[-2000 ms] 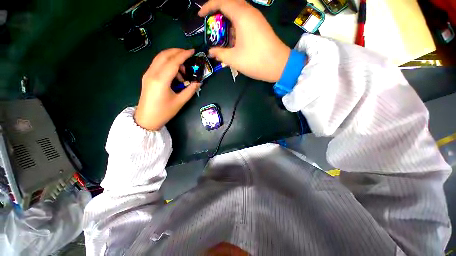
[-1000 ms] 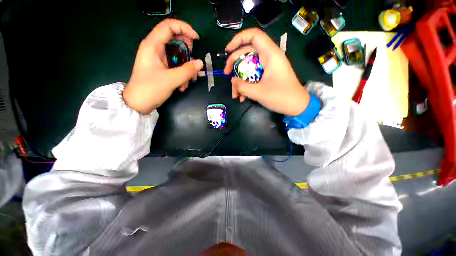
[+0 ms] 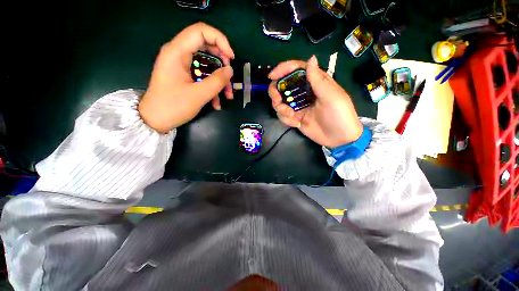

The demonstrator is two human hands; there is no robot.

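My left hand [image 3: 185, 82] holds a smartwatch unit [image 3: 205, 66], its dark screen lit with coloured round icons; the thumb lies over its lower right edge. My right hand [image 3: 327, 108] holds a second smartwatch unit [image 3: 295, 91] with a similar icon list, fingers around its left side and thumb at its top right. A third smartwatch unit [image 3: 251, 138] lies face up on the dark green mat below and between the hands, its screen lit in white and purple. A blue connector piece [image 3: 259, 87] lies between the hands beside a pale tape strip [image 3: 246, 85].
Dark watches [image 3: 277, 25] lie at the far side. Opened watch housings [image 3: 357, 41] lie at the far right. A marker pen [image 3: 411, 108] rests on a cream paper sheet [image 3: 437, 108]. A red tray [image 3: 495, 125] and a yellow round container [image 3: 443, 51] stand right. A black cable [image 3: 263, 154] runs to the bench edge.
The pictures on both held watches have given way to lists of coloured icons. The view has shifted, and the grey box at left has left the picture. The third watch still lies on the mat.
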